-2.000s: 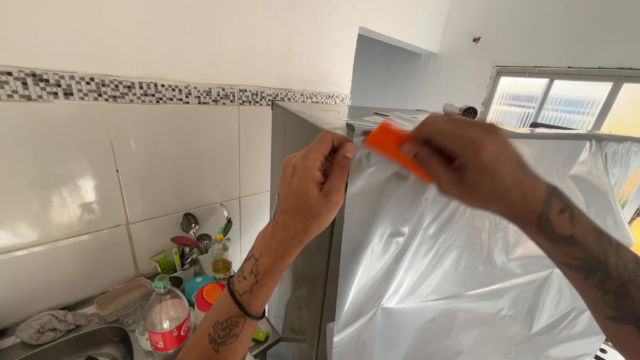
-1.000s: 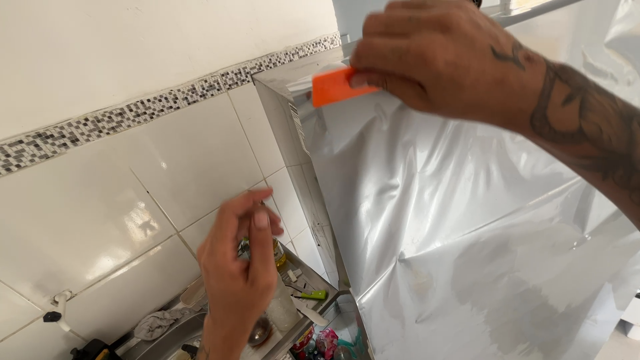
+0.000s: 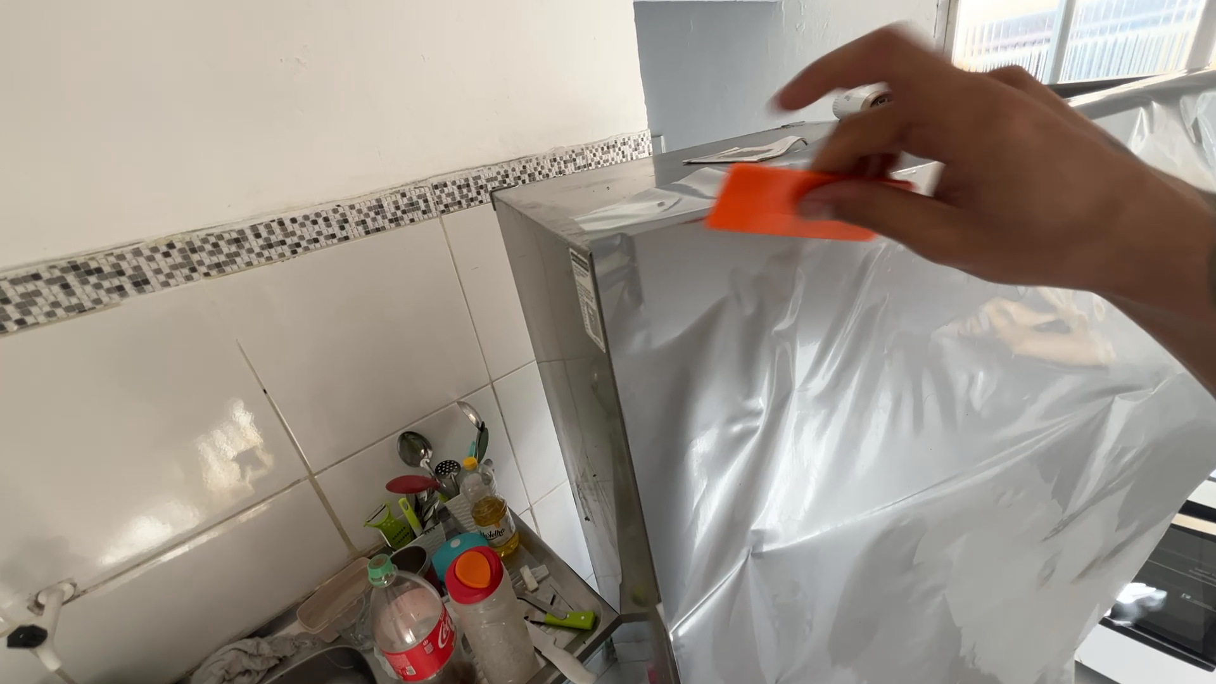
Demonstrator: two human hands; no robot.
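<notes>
My right hand [image 3: 988,171] grips an orange plastic squeegee card [image 3: 779,201] between thumb and fingers, its index finger stretched out. The card is blurred and lies over the upper front edge of a large metal appliance, perhaps a refrigerator. Silvery adhesive film [image 3: 855,427] covers its front, smooth near the top left corner and wrinkled lower down. Some film folds onto the top. The appliance's side [image 3: 560,351] is bare metal, with a printed label [image 3: 587,299] near the front edge. My left hand is out of view.
Left of the appliance, a steel sink counter holds a cola bottle [image 3: 413,617], a clear bottle with a red lid [image 3: 489,608], an oil bottle [image 3: 494,522], utensils [image 3: 415,448] and a green-handled tool [image 3: 570,619]. A roll [image 3: 860,100] lies on top. A stove [image 3: 1164,579] stands at right.
My left hand, seen beside the appliance's corner two seconds ago and lower down one second ago, has left the view. My right hand still holds the orange card near the top edge. The view has shifted.
</notes>
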